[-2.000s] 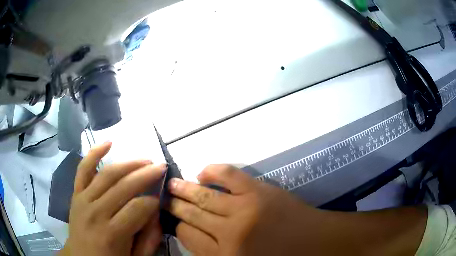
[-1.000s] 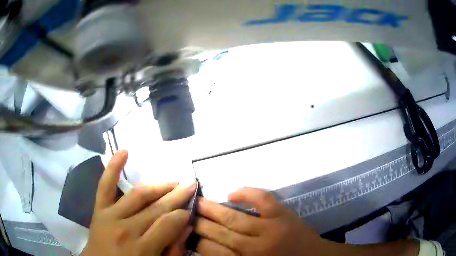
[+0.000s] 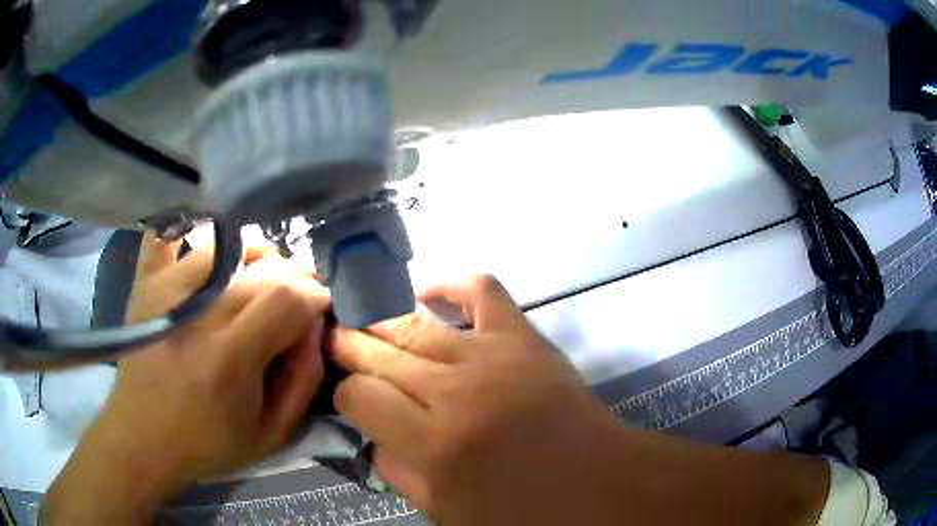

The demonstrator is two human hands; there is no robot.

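Note:
My left hand and my right hand meet just below the sewing machine's needle area. Both hold a dark grey fabric piece pinched between their fingers; most of it is hidden by the hands. Some pale cloth hangs below the fingers, over the front edge. A stubby grey attachment hangs down just above the right fingertips. The needle and presser foot are mostly hidden by the machine's parts and my left fingers.
The white machine head with a ribbed dial fills the top. A curved metal guard crosses at left. Black scissors lie at right, a green item near them. A ruler strip follows the front edge. Pale cloth lies at left.
Both hands have moved with the dark piece up toward the needle area, under the machine head. The view has shifted, and the head and dial show larger.

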